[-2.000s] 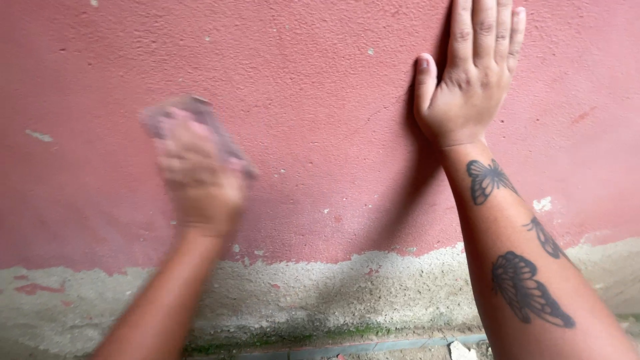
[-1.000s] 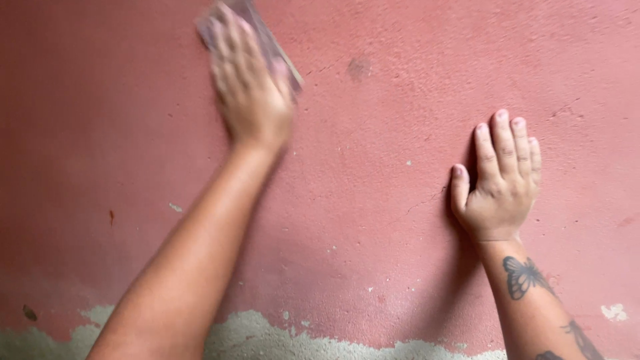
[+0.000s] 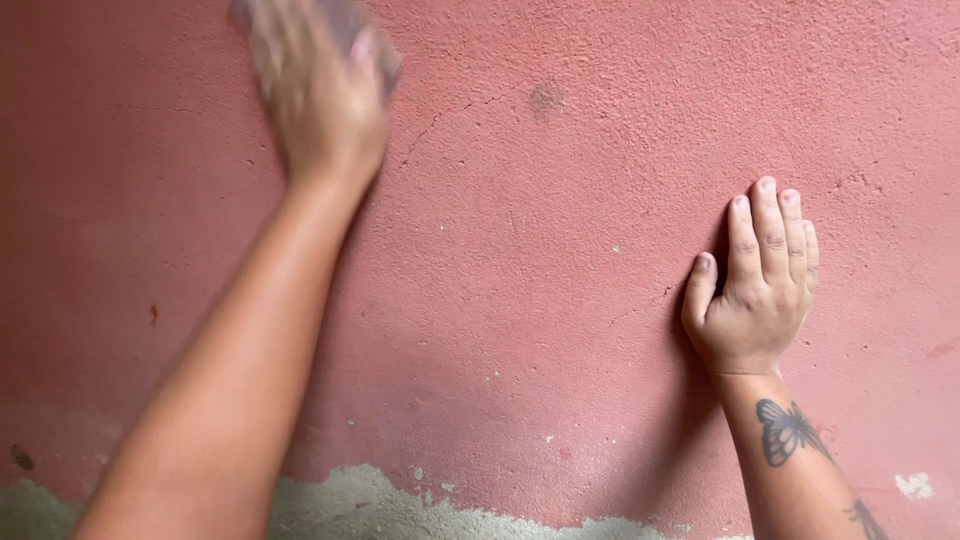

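Observation:
A pink painted plaster wall (image 3: pixel 510 300) fills the view. My left hand (image 3: pixel 322 105), blurred by motion at the upper left, has its fingers over a flat greyish-purple block (image 3: pixel 345 22) that looks like a sanding block or sandpaper pad, held against the wall. The block is partly cut off by the top edge and partly hidden by the fingers. At the right, my right hand (image 3: pixel 757 292) lies with its palm on the wall, fingers pointing up and thumb apart, holding nothing.
Thin cracks, small chips and a dark smudge (image 3: pixel 546 99) mark the paint. Along the bottom, the paint has come off and bare grey-green plaster (image 3: pixel 360 506) shows. A pale chipped spot (image 3: pixel 913 486) lies at the lower right.
My left hand has moved up the wall with the block since the oldest frame. My right hand stays flat on the wall. The view has shifted upward.

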